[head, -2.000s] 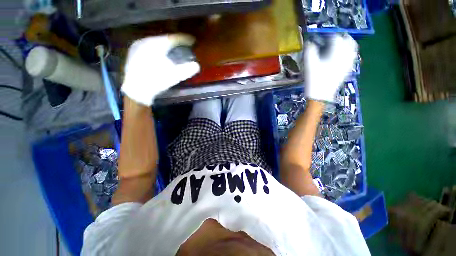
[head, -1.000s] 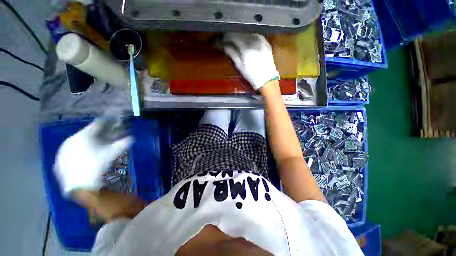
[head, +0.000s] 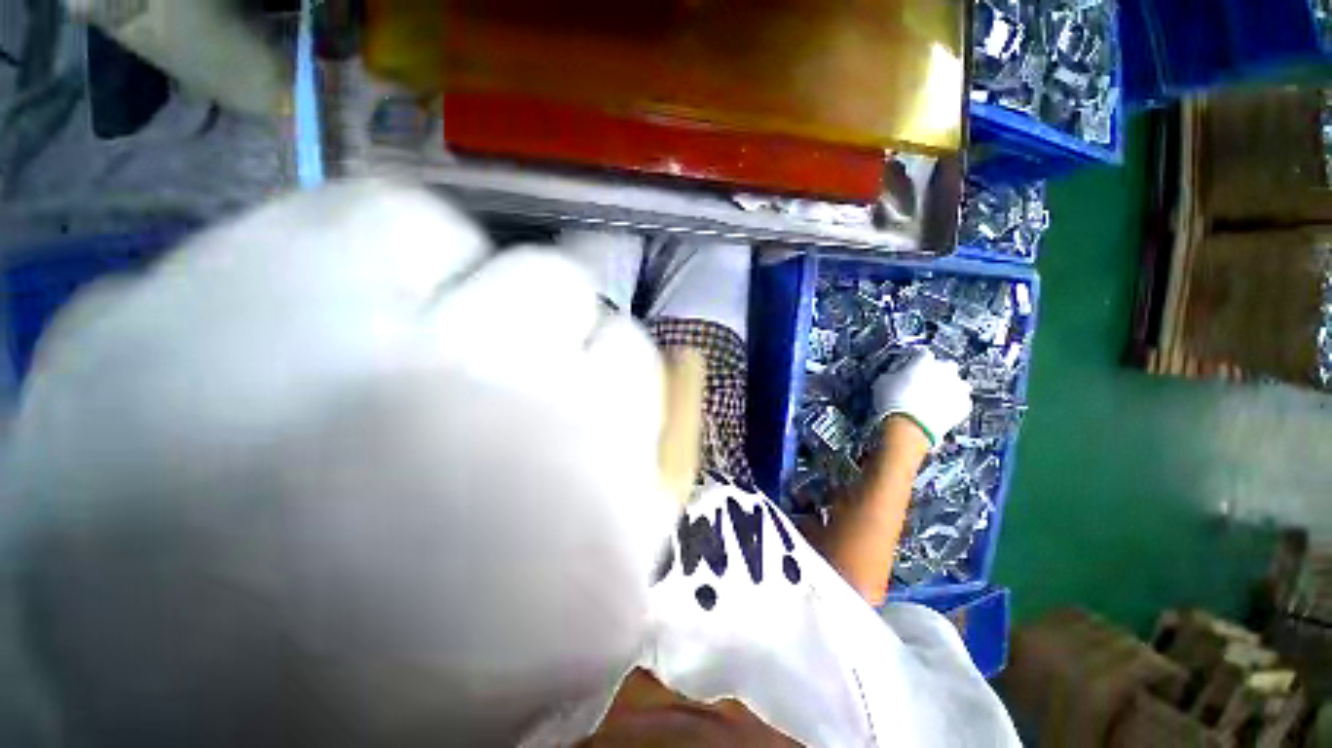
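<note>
My left hand (head: 351,468), in a white glove, is very close to the camera, large and blurred, and covers the left and lower left of the view. Its fingers look curled; whether it holds anything cannot be seen. My right hand (head: 922,395), in a white glove with a green cuff edge, is down in the blue right-hand bin among loose silver-grey metal parts (head: 957,504). Its fingertips are hidden among the parts, so a grip cannot be made out.
The amber pad (head: 701,66) and red pad (head: 657,151) lie on the metal-edged table ahead. A light-blue brush handle (head: 307,110) is at the upper left. Another blue bin of parts (head: 1045,66) stands at the upper right. Brown cardboard (head: 1256,241) is at far right.
My left hand has risen from the left-hand bin to right before the camera. My right hand has left the amber pad and gone into the right-hand bin. The view has shifted.
</note>
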